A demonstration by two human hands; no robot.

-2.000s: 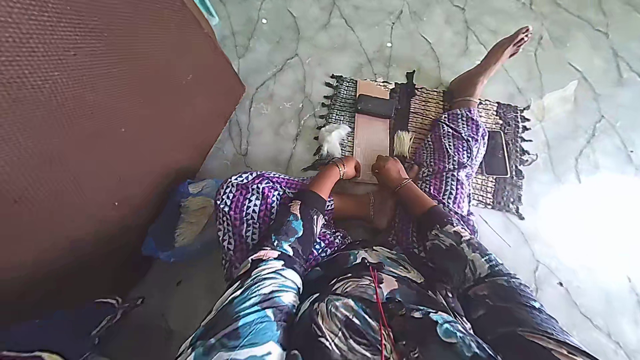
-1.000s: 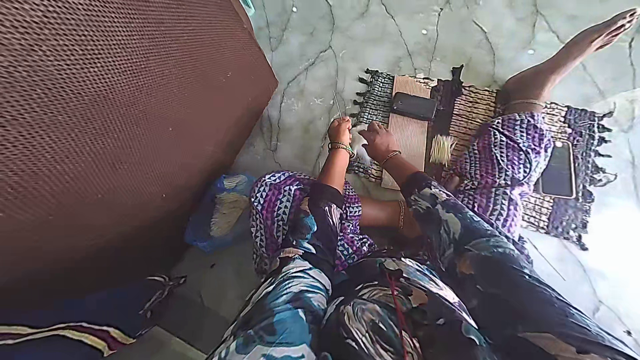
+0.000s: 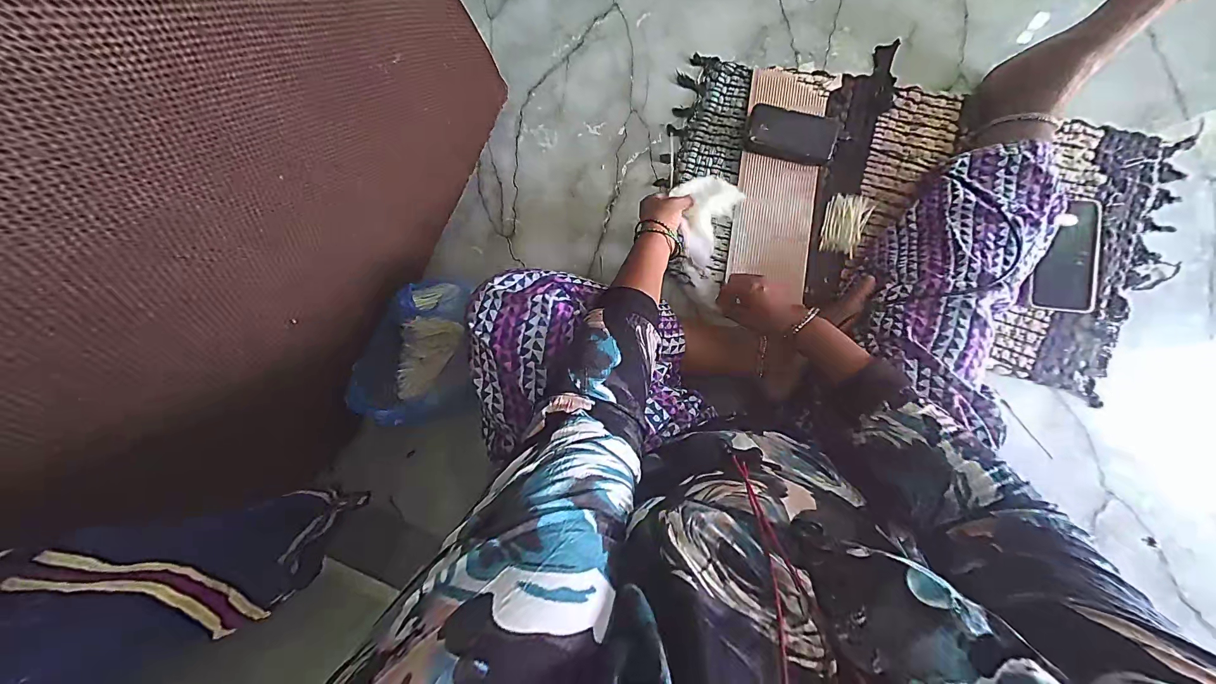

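My left hand (image 3: 667, 211) grips a tuft of white cotton fiber (image 3: 708, 204) above the left end of the woven mat. Strands of the cotton trail down toward my right hand (image 3: 757, 302), whose fingers are curled at the near end of a ribbed board (image 3: 776, 218); whether they hold a strand is unclear. A dark phone (image 3: 791, 134) lies across the far part of the board. Right of the board, a small bundle of pale cotton wicks (image 3: 845, 223) rests on the woven mat (image 3: 912, 133).
Another phone (image 3: 1066, 256) lies on the mat beyond my right knee. A blue plastic bag (image 3: 394, 380) with pale wicks stands on the marble floor left of my left knee. A large brown textured panel (image 3: 237, 209) fills the left side, with dark blue striped cloth (image 3: 142, 579) below it.
Two seconds ago both hands were on the board and the cotton lay on the mat. My left hand has taken hold of the cotton, and the hands are farther apart than one second ago.
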